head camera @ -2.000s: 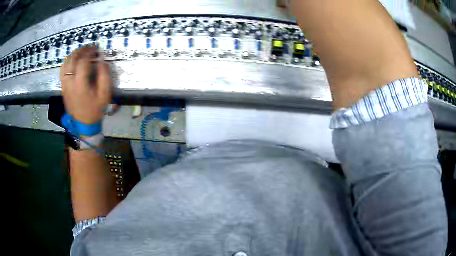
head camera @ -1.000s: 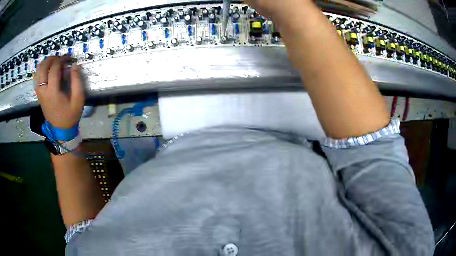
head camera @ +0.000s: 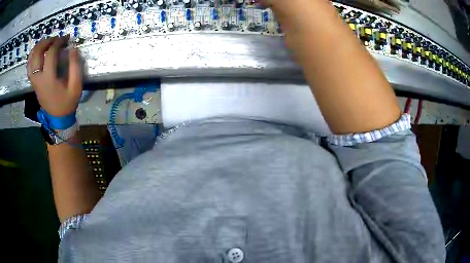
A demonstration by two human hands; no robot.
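Note:
A long strip of circuit boards (head camera: 178, 19) runs along the top of the picture, with small dark round cans and blue parts. Yellow-topped transformers (head camera: 407, 45) stand on the boards to the right of my right arm. My left hand (head camera: 55, 72) lies over the metal rail and the boards' near edge at the far left; its fingers are bent and blurred, and whether it holds anything is hidden. My right hand (head camera: 273, 3) reaches over the boards at the top edge, mostly cut off, so its fingertips and any held thing cannot be made out.
The silver-grey metal rail (head camera: 190, 54) runs between the boards and me. A white sheet (head camera: 237, 100) lies at the near edge. A blue coiled cord (head camera: 114, 115) runs from the blue band (head camera: 57, 121) on my left wrist. Brown-edged sheets (head camera: 379, 5) lie beyond the boards at upper right.
The view has shifted, so boards and rail sit higher. My left hand sits further left than two seconds ago. The thin grey shaft near my right hand one second ago no longer shows.

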